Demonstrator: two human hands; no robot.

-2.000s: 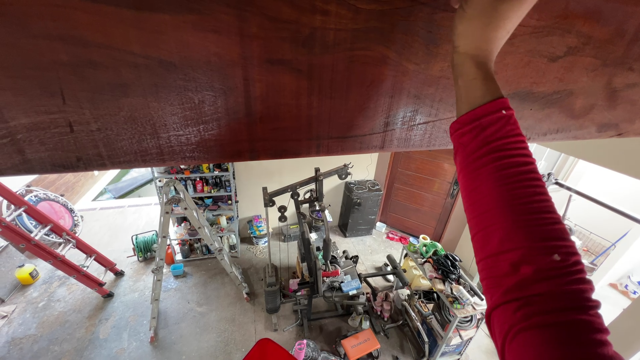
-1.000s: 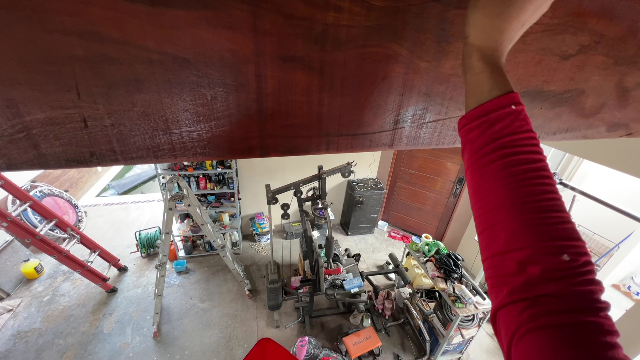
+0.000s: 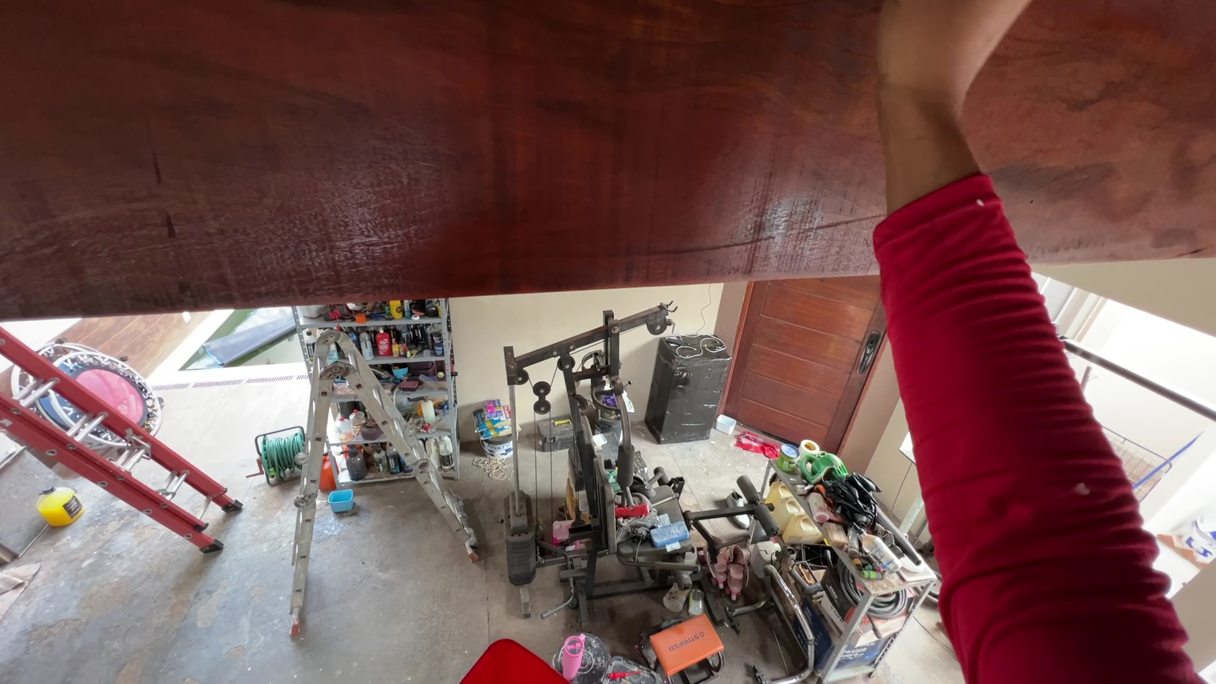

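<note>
A wide, dark red-brown wooden beam (image 3: 475, 152) with a glossy, streaked surface spans the top of the head view. My right arm, in a red sleeve, reaches up in front of it at the right. Of my right hand (image 3: 936, 47), only the part near the wrist shows at the top edge; its fingers are cut off, so whether it holds anything is hidden. My left hand is out of view. At the bottom edge, the rim of a red plastic object (image 3: 513, 665) shows below the beam.
Far below on the concrete floor stand a red ladder (image 3: 114, 446), an aluminium folding ladder (image 3: 380, 408), a shelf of bottles (image 3: 404, 359), a hose reel (image 3: 278, 456), a multi-gym (image 3: 594, 456) heaped with items, an orange case (image 3: 686, 646) and a loaded metal cart (image 3: 855, 608). Behind is a wooden door (image 3: 803, 351).
My right forearm has shifted slightly to the right along the beam since two seconds ago. The beam and the things on the floor are unchanged.
</note>
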